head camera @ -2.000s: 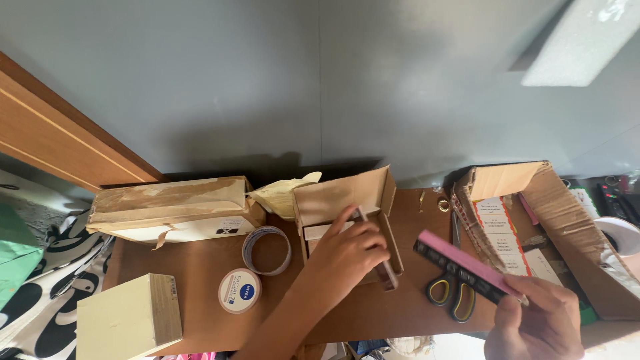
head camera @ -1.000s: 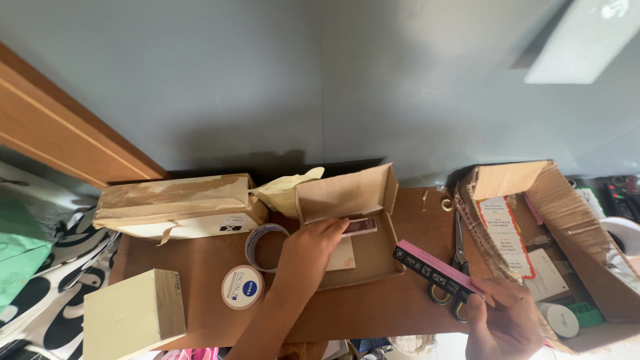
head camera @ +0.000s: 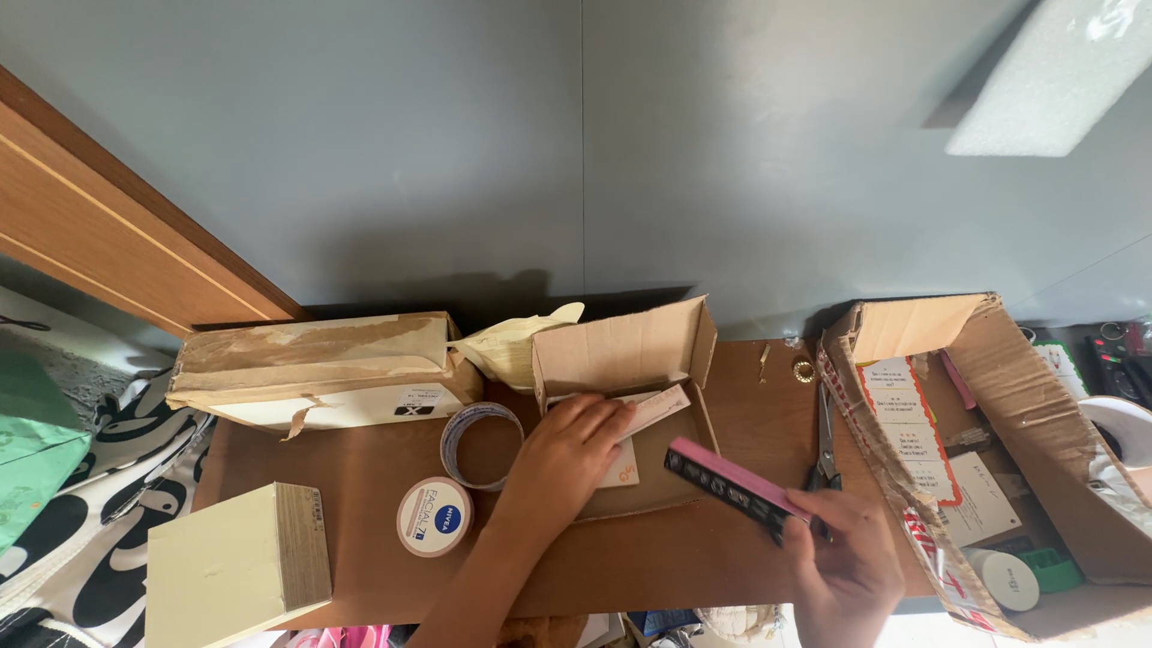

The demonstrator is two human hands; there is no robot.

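Note:
My left hand (head camera: 580, 450) reaches into a small open cardboard box (head camera: 621, 346), its fingers on a thin, flat, pale box (head camera: 657, 409) that lies at a slant. A white card or box with orange marks (head camera: 621, 470) shows beneath, partly hidden by the hand. Right of there, my right hand (head camera: 832, 558) holds a narrow pink and black box (head camera: 733, 481) by its near end, above the brown table. Scissors (head camera: 825, 450) lie behind the right hand, their handles mostly covered by it.
A larger cardboard box (head camera: 1048, 432) at the right holds cards, a white round lid and a green item. Left are a roll of tape (head camera: 445, 450), a Nivea jar (head camera: 435, 517), a cream block-shaped box (head camera: 216, 567) and a long taped carton (head camera: 315, 355). A grey wall rises behind.
The flat item under my left hand has changed angle; its pale face now shows, where a darker, pinkish one showed a second ago. My right hand still holds the pink and black box.

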